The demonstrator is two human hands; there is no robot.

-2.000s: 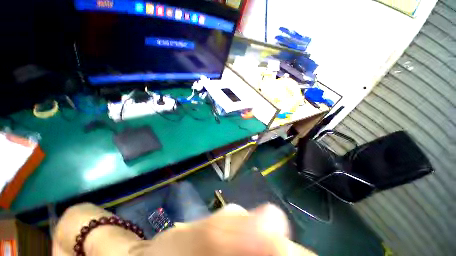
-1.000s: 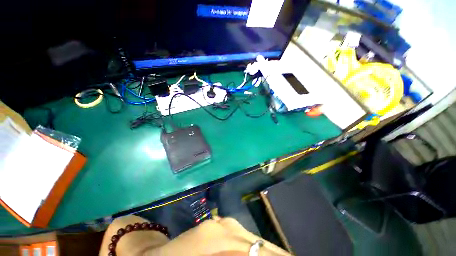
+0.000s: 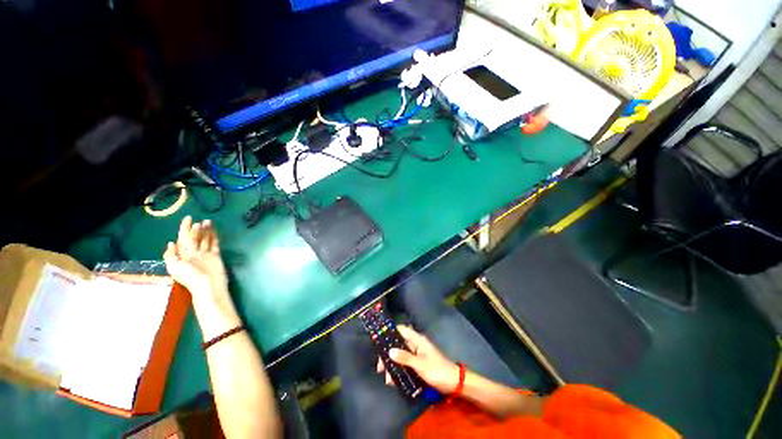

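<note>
A black remote control (image 3: 383, 336) with small coloured buttons is in my right hand (image 3: 420, 360), above my lap, its top end pointing at the bench edge. My left hand (image 3: 197, 255) is raised over the bench, palm partly up, fingers apart and holding nothing that I can see. A flat black set-top box (image 3: 340, 233) lies on the green bench, right of my left hand, with cables at its rear. An open retail box (image 3: 165, 350) with orange sides, a brown flap and white papers lies left of my left hand. A clear plastic bag (image 3: 129, 268) is at its rear edge.
A large monitor (image 3: 343, 51) stands at the back, with a white power strip (image 3: 321, 161) and tangled cables before it. A tape roll (image 3: 165, 199) lies left, a white-blue device (image 3: 493, 93) right. A dark stand (image 3: 566, 300), black chair and yellow fan (image 3: 630, 53) are to the right.
My hands, earlier close together over my lap, are now apart. My left hand is over the bench beside the retail box. The remote now shows in my right hand. The view has shifted too.
</note>
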